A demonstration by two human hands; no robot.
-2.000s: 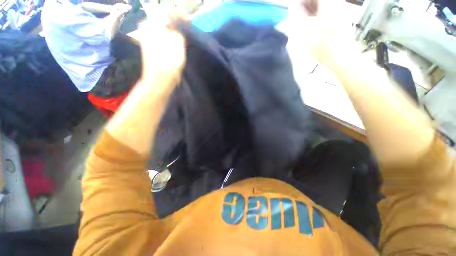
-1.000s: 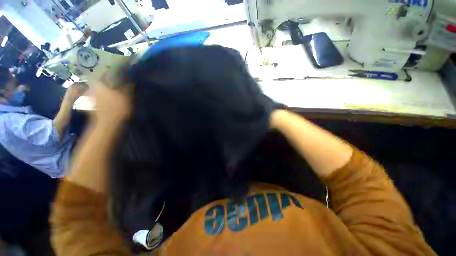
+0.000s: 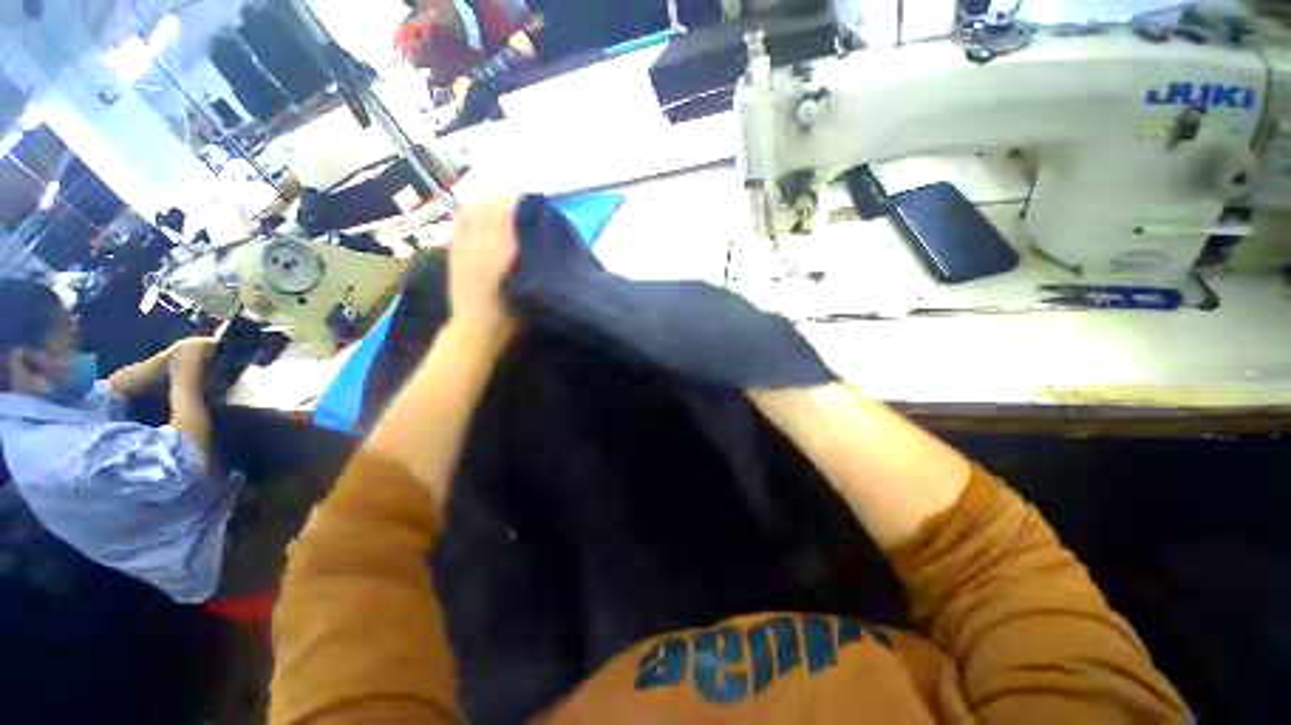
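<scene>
A large dark garment [image 3: 609, 467] hangs from the table's front edge over my lap. My left hand [image 3: 484, 255] grips its upper left part, where a dark grey folded edge [image 3: 666, 323] starts. The edge runs right to my other wrist. My right hand is hidden under the cloth; only the wrist and forearm show. The needle area of the white JUKI sewing machine [image 3: 920, 113] stands beyond the garment, to the right, apart from it.
A smartphone [image 3: 954, 232] and blue-handled thread snips [image 3: 1119, 298] lie on the machine table [image 3: 991, 354]. A blue sheet [image 3: 588, 215] shows behind the garment. A masked person [image 3: 113, 439] works at another machine [image 3: 290, 272] at left. Another person [image 3: 467, 43] is at the back.
The view has turned so the machine shows more fully. My left hand has moved right and forward with the cloth. A grey edge now lies across the garment's top.
</scene>
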